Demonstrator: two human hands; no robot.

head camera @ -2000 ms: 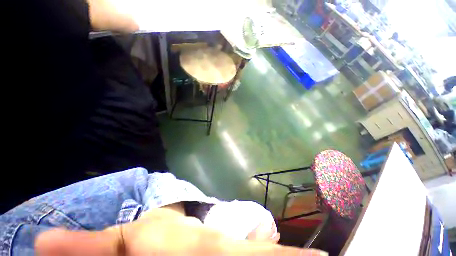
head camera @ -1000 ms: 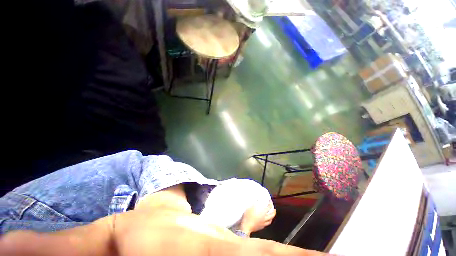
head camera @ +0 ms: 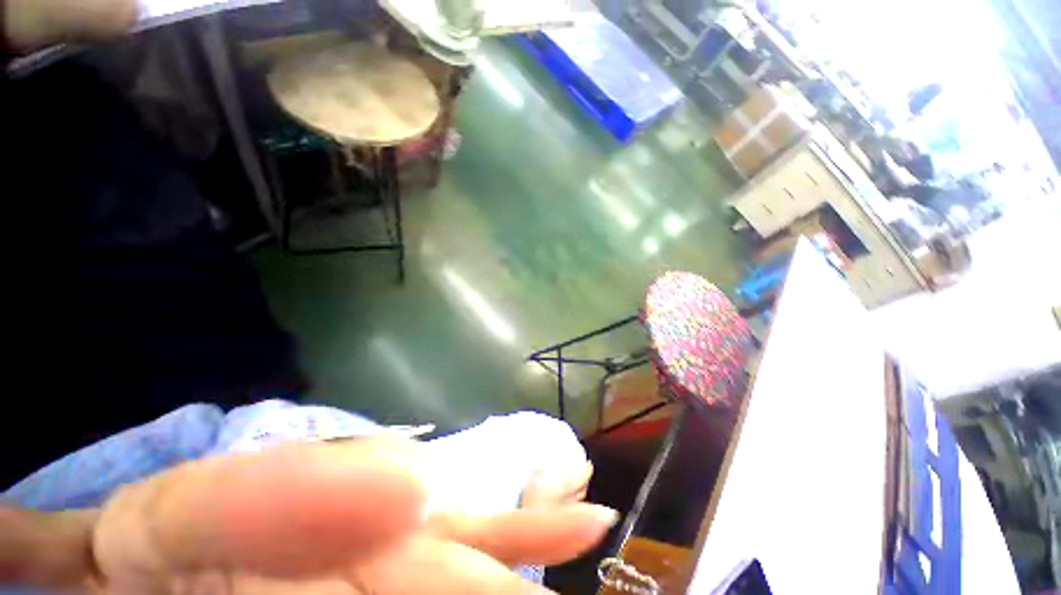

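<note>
A large blurred hand, apparently my left hand (head camera: 349, 523), reaches in from the left across the bottom, fingers apart, nothing seen in it. Behind it is the light blue denim sleeve (head camera: 128, 451). White cloth covers my knee (head camera: 500, 447). Small fingertips rest on that cloth at its right side; they may be my right hand (head camera: 561, 482), mostly hidden, so its grip is unclear.
The near white worktable (head camera: 803, 430) is at right, with blue folders or boxes (head camera: 925, 488) and a dark slab (head camera: 742, 579). A floral stool (head camera: 698, 337), wooden stool (head camera: 355, 93) and blue pallet (head camera: 611, 76) stand beyond. A person in black (head camera: 116, 267) sits at left.
The view has shifted, with the stools now farther left and more of the near table showing. The large hand now shows a thick finger or thumb and a separate finger pointing right.
</note>
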